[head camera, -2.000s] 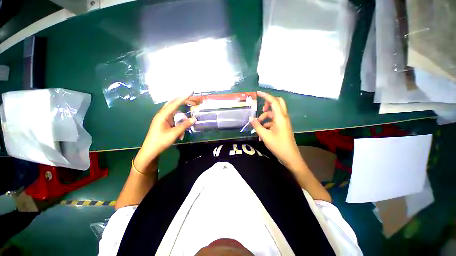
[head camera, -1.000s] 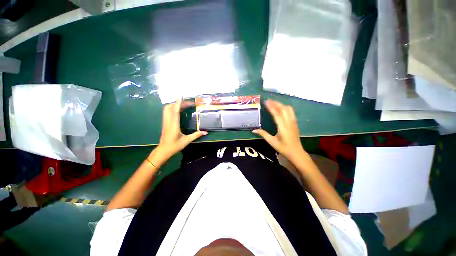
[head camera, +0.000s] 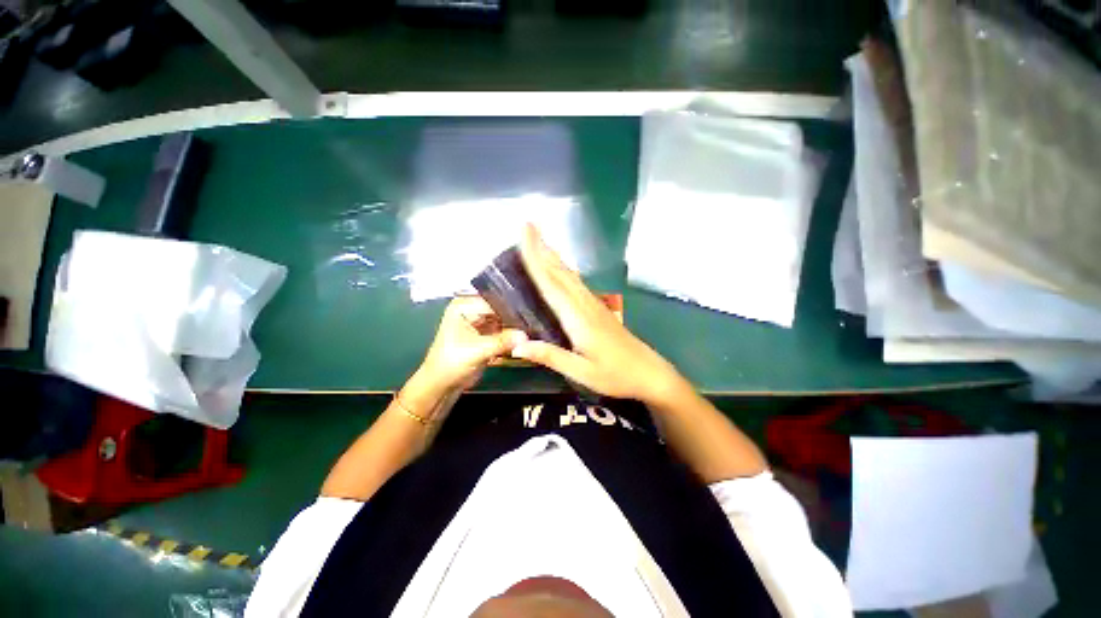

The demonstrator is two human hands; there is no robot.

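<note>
A dark glossy housing (head camera: 522, 296) is held tilted above the bench's front edge. My left hand (head camera: 465, 344) grips its lower left side near the bottom end. My right hand (head camera: 592, 336) lies along its right side with the fingers extended flat and the thumb near the lower end. The orange-red fixture (head camera: 613, 304) is behind and under my hands, mostly hidden. A bright clear sheet (head camera: 465, 242) lies just beyond the housing. Whether a film is on the housing cannot be told.
Clear film sheets (head camera: 715, 223) lie right of centre. A beige tray (head camera: 1026, 145) sits on layered sheets at the far right. A white plastic bag (head camera: 157, 320) and an upright dark block (head camera: 173, 184) are at the left. A white rail (head camera: 580, 106) runs along the back.
The housing has come out of the fixture and is now tilted up between my hands. My right hand has moved inward onto its side. The view has shifted to show more beyond the rail.
</note>
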